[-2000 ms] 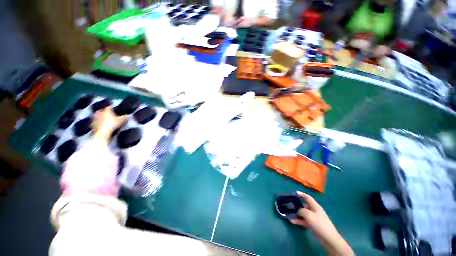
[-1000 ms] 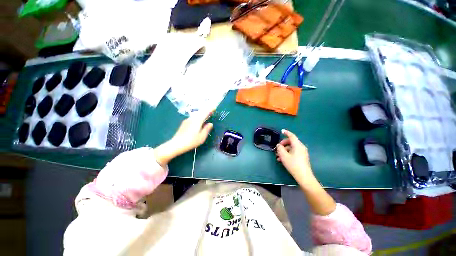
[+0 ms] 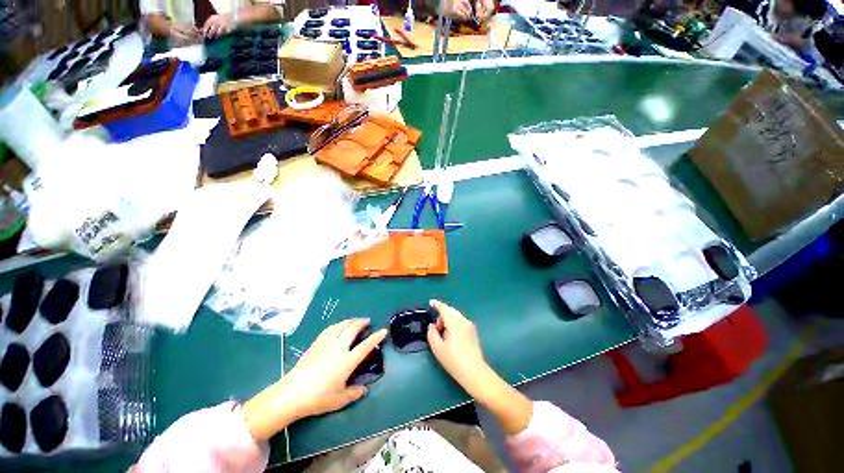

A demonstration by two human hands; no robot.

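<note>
Two black housings lie side by side on the green mat in front of me. My left hand is over the left housing, fingers on its top and side, hiding part of it. My right hand grips the right edge of the other housing between thumb and fingers. Its glossy dark face is up. The orange fixture with two rounded recesses lies just beyond. Two more housings with grey faces, the upper one and the lower one, sit to the right.
A tray of black housings is at the left. A mostly empty, plastic-wrapped tray is at the right, by a carton. Blue-handled pliers, clear film, white paper and stacked orange fixtures lie beyond. People's hands show opposite.
My left hand has gone from the left tray to the housings in front of me and now covers the left one. My right hand has stayed at the right one. The view has shifted right.
</note>
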